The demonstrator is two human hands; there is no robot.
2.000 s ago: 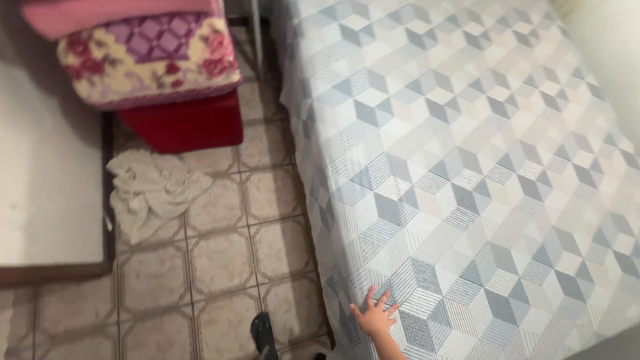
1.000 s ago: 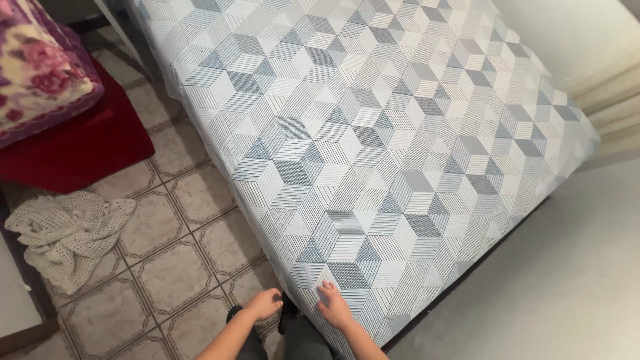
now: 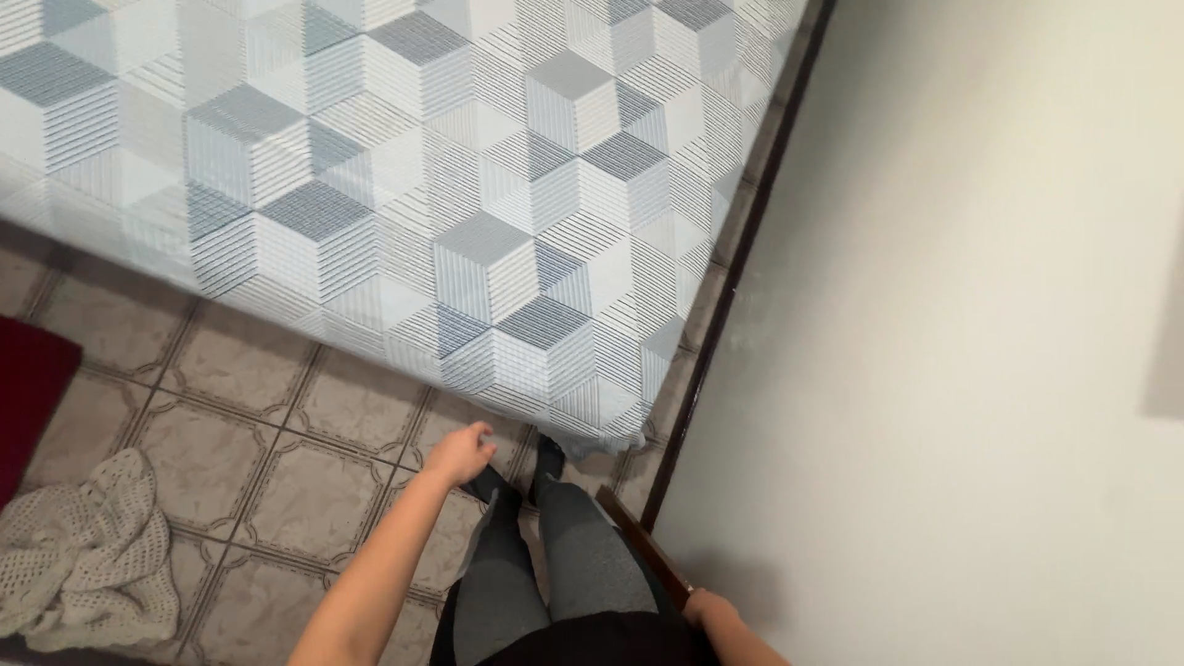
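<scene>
A bed covered with a sheet in a grey and blue geometric cube print [image 3: 481, 240] fills the upper left and middle of the head view. My left hand [image 3: 461, 455] hovers just off the bed's near corner, above the tiled floor, fingers loosely curled and holding nothing. Low on the right, my right hand [image 3: 710, 610] is at the end of a brown wooden edge [image 3: 647, 546], beside my hip; whether it grips this edge or only touches it is not plain. The sheet's corner [image 3: 601, 444] hangs bunched near my feet.
A cream openwork knit cloth [image 3: 92, 555] lies crumpled on the patterned floor tiles [image 3: 213, 462] at lower left. A red item [image 3: 32, 398] stands at the left edge. The pale wall [image 3: 925, 324] with a dark skirting runs along the bed's right side.
My right hand, over the sheet in both earlier frames, is now off the bed at my right side by the wooden edge. The view has swung towards the bed's corner and wall.
</scene>
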